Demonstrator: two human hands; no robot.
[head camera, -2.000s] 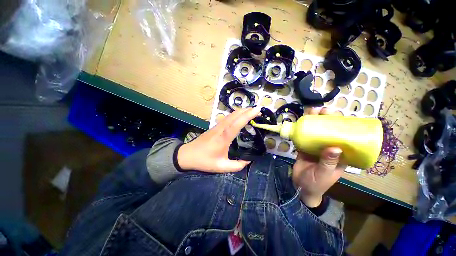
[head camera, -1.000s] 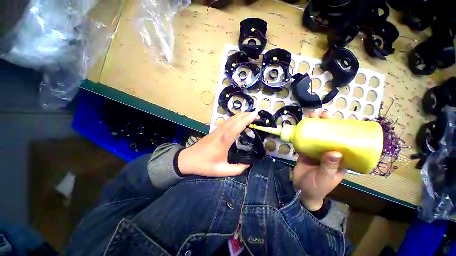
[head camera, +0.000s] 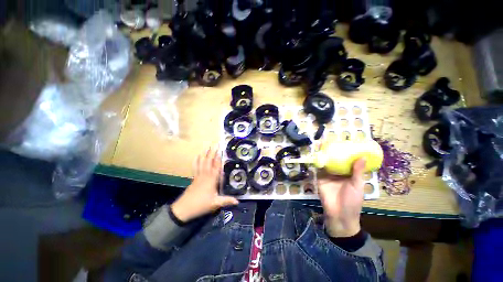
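My right hand (head camera: 343, 198) is shut on the yellow squeeze bottle (head camera: 353, 156), which lies nearly level with its thin nozzle pointing left. The nozzle tip is over a black housing (head camera: 292, 163). My left hand (head camera: 203, 187) is beside the left edge of the white perforated tray (head camera: 370, 130), fingers apart, its thumb by the lower-left housing (head camera: 237, 177). Several black housings with silvery centre rings stand in a group on the left part of the tray. A curved black piece (head camera: 298, 133) lies near the tray's middle. Whether the nozzle touches the housing cannot be told.
A heap of black housings (head camera: 265, 44) lies along the far side. Purple strands (head camera: 394, 168) lie right of the tray. Crumpled clear bags (head camera: 99, 60) are at the left, and a bag with black parts (head camera: 477, 160) at the right. A blue bin (head camera: 107, 209) is below the green edge.
The view has tilted up, showing more of the far heap. My left hand has moved left, away from the nearest housing. The bottle's nozzle is now over a different housing.
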